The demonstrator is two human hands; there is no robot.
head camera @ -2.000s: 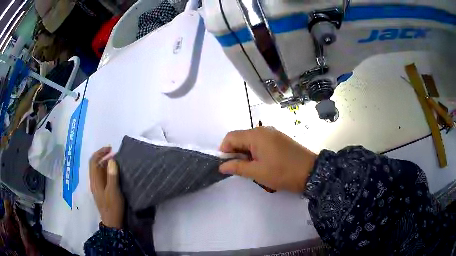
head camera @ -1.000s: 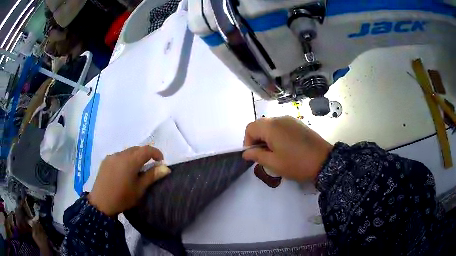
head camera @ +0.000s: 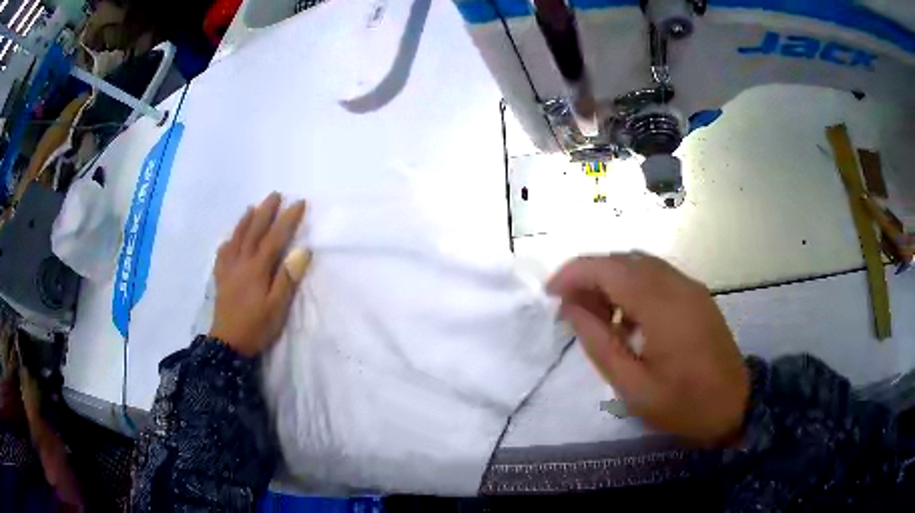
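Note:
A white fabric panel [head camera: 401, 341] lies spread on the machine table with soft creases. A thin dark edge shows along its right side. My left hand [head camera: 256, 271] lies flat on the panel's left part, fingers apart, with a pale yellowish cap on the thumb. My right hand [head camera: 652, 341] pinches the panel's upper right corner between thumb and fingers, just in front of the machine bed; it is slightly blurred. The presser foot [head camera: 594, 158] of the white sewing machine head [head camera: 642, 60] is behind the corner, apart from the fabric.
A yellow-brown strip [head camera: 863, 235] lies on the right, with an awl [head camera: 887, 222] beside it. A grey measuring tape [head camera: 582, 473] runs along the front table edge. A blue "JACK" strip [head camera: 148, 230] is at the left. Fabric piles and equipment are beyond the left edge.
The grey striped side has turned out of sight, and the white side now faces up. My left hand has gone from pinching the edge to lying flat. My right hand has moved right and down.

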